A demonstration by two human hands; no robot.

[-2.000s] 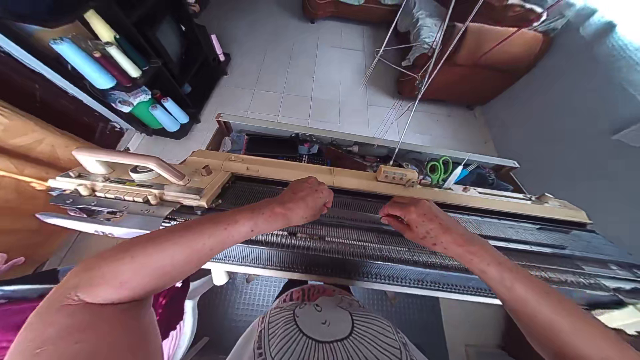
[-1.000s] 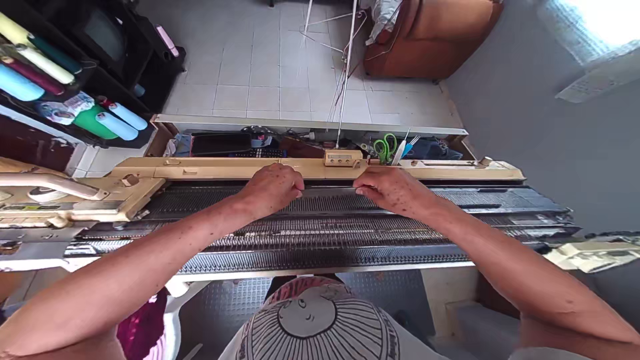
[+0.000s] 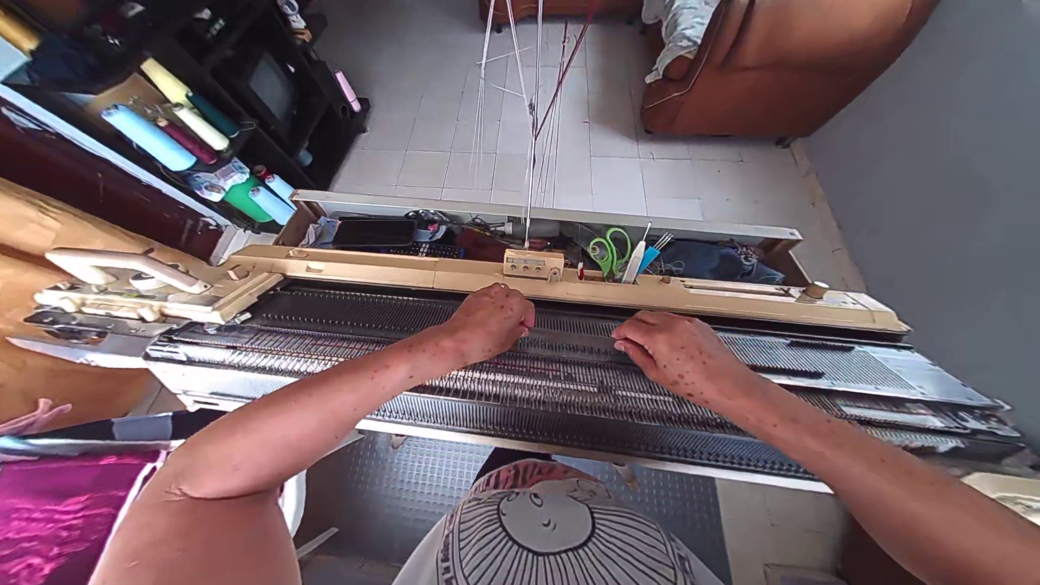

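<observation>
A flatbed knitting machine (image 3: 731, 349) with rows of needles spans the view. My left hand (image 3: 491, 321), fingers curled, is over the back needle bed near the middle. My right hand (image 3: 678, 349), curled as well, is over the same bed farther right. Whether either hand grips anything is hidden by the fingers. The cream carriage with its handle (image 3: 134, 268) is at the machine's left end. Behind my left hand, a small cream box with dials (image 3: 532, 264) stands on the back rail, and strands of yarn rise above it.
A long tray (image 3: 504, 210) behind the machine holds green-handled scissors (image 3: 609, 250) and hand tools. Yarn cones (image 3: 149, 136) stand on a dark shelf at left. A brown armchair (image 3: 756, 73) is at back right, beside a grey wall. Magenta fabric (image 3: 69, 508) lies at lower left.
The view has swung back and forth. Both curled hands remain over the back needle bed; no plain grasp or release shows.
</observation>
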